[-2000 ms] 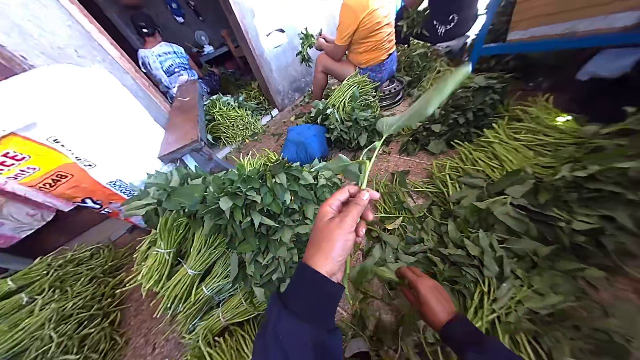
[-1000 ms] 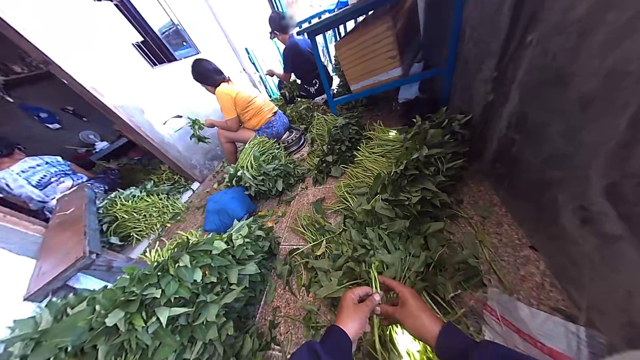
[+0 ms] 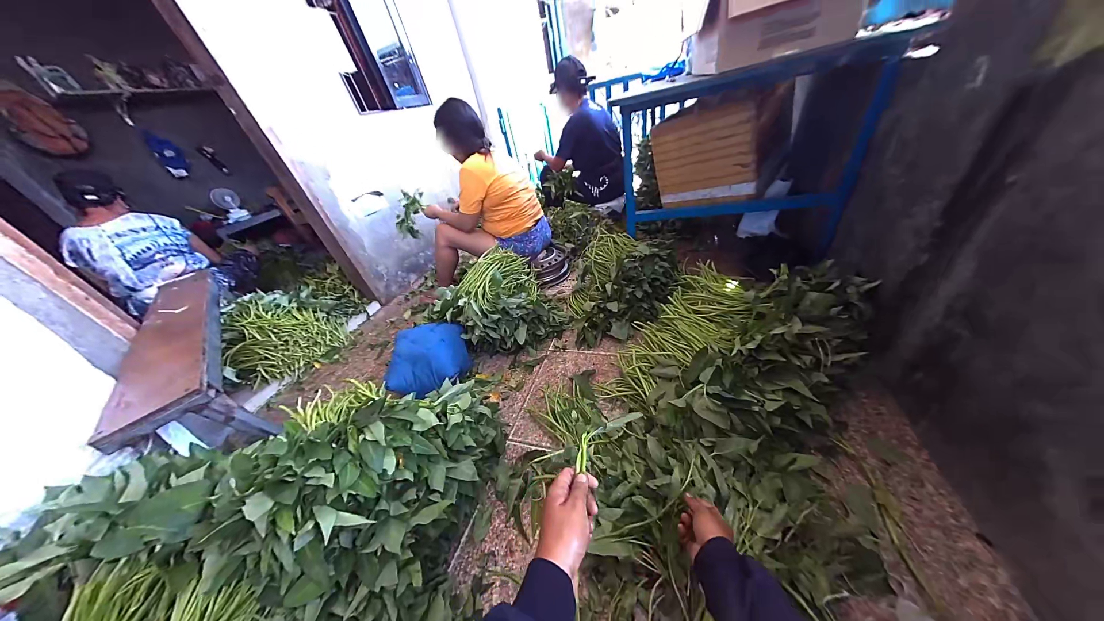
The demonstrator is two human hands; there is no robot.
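My left hand (image 3: 567,522), at the lower middle, is closed around a few green stems (image 3: 583,453) whose tips stick up above the thumb. To its right, my right hand (image 3: 700,522) is among the loose leafy greens (image 3: 638,500) on the floor; its fingers are bent, and whether they pinch a stem is hidden. A long pile of leafy stems (image 3: 733,345) runs up from there along the right side. Another large heap of leafy bundles (image 3: 345,492) lies at the lower left.
A blue bag (image 3: 427,358) lies on the tiled floor (image 3: 552,379). Left is a wooden bench (image 3: 164,354); a blue-framed table (image 3: 742,78) stands behind, a dark wall (image 3: 983,302) right. A person in yellow (image 3: 500,194), one in dark blue (image 3: 591,142) and one in patterned clothing (image 3: 138,250) sit farther off.
My hands were together on a stem one second ago; now they are apart, the right one down in the greens. The view had swung to the right after the first frame.
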